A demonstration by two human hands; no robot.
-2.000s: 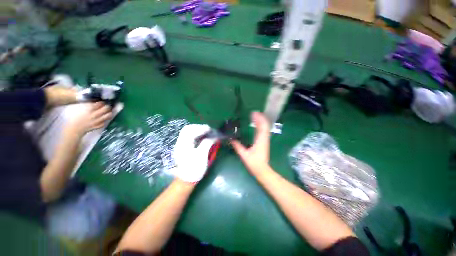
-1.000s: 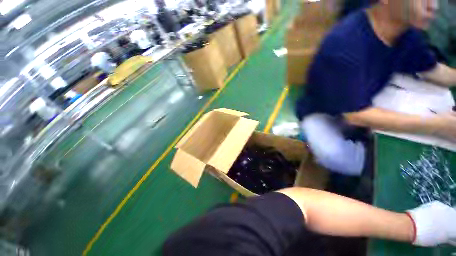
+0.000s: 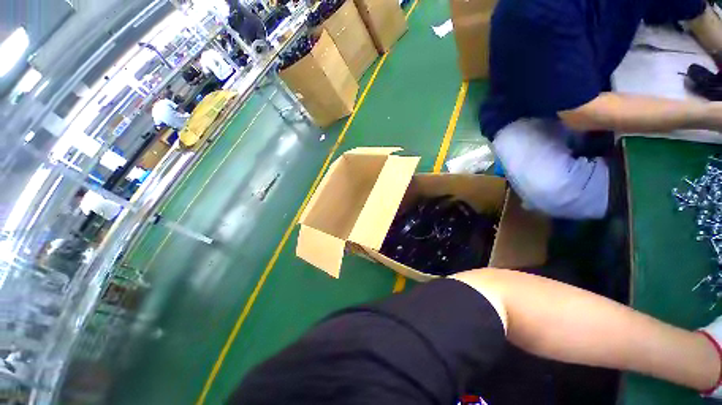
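My left hand (image 3: pixel 714 352), in a white glove with a red cuff edge, is at the right rim of the head view. Only the part by the wrist shows; the fingers are cut off by the rim, so what it holds is hidden. The silvery-blue heap of thin metal pieces (image 3: pixel 704 212) lies on the green bench (image 3: pixel 669 277), beyond my left hand and partly cut off by the rim. My right hand is not in view.
An open cardboard box (image 3: pixel 360 198) with black parts inside stands on the floor beyond my left arm. A person in a dark shirt (image 3: pixel 546 59) leans over a white sheet (image 3: pixel 661 67). More boxes (image 3: pixel 324 79) stand behind.
The view has swung from the bench to the floor on the left, then shifted slightly. My right hand has left the picture. My left hand has slid further out at the right rim.
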